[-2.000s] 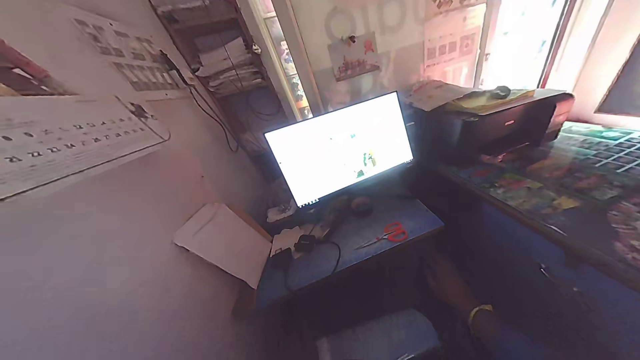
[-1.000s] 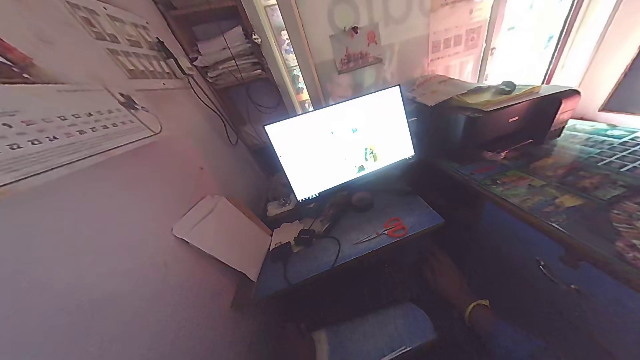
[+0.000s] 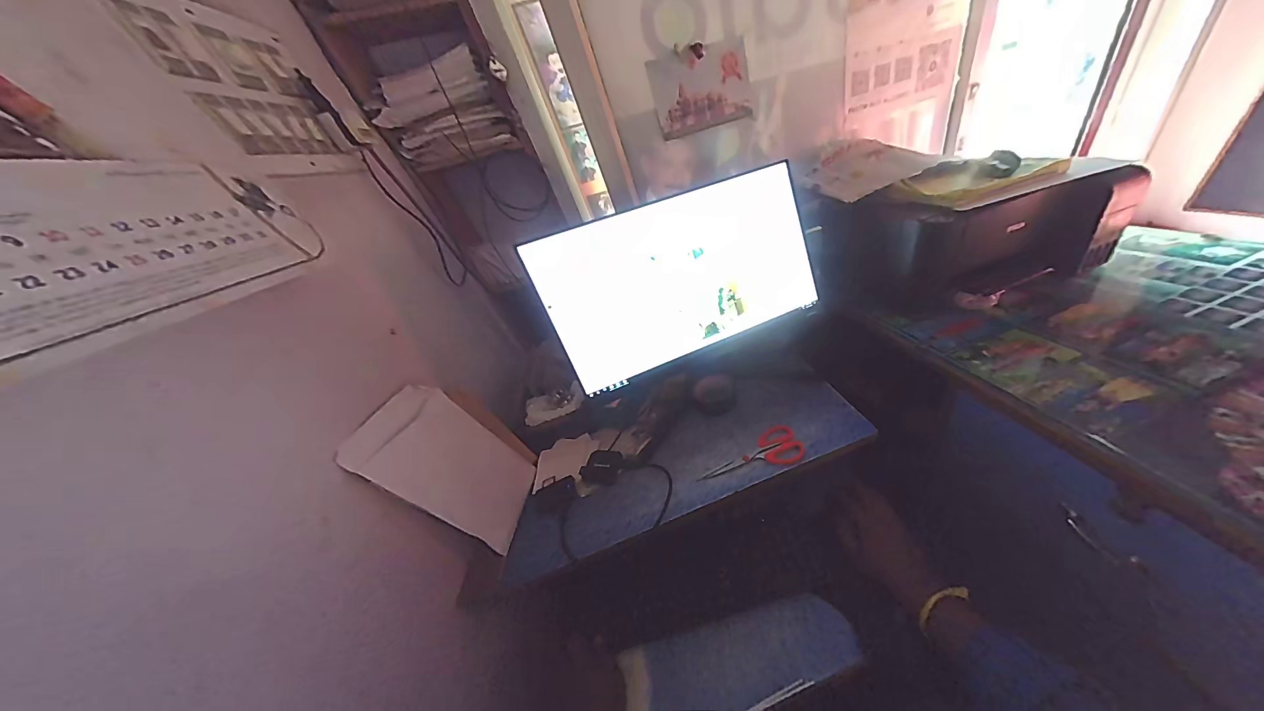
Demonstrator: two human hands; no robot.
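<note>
My right hand [image 3: 876, 528], with a yellow band at its wrist, rests low in the shade beneath the right front edge of the blue desk [image 3: 731, 499]. What lies under its fingers is too dark to tell. My left hand cannot be made out; the lower left of the desk area is very dark. On the desktop lie scissors [image 3: 783, 446] with red handles, blades pointing left. Behind them stands a lit monitor [image 3: 671, 281], with a dark round object [image 3: 714, 393] at its foot. Black cables with connectors [image 3: 602, 466] lie left of the scissors.
A white envelope or folder [image 3: 444, 464] leans at the wall on the left. A black printer [image 3: 1007, 227] with papers on top stands on the glass-topped counter [image 3: 1066, 385] at the right. Shelves with stacked papers [image 3: 444, 109] rise behind. A blue surface [image 3: 741, 652] is at the bottom.
</note>
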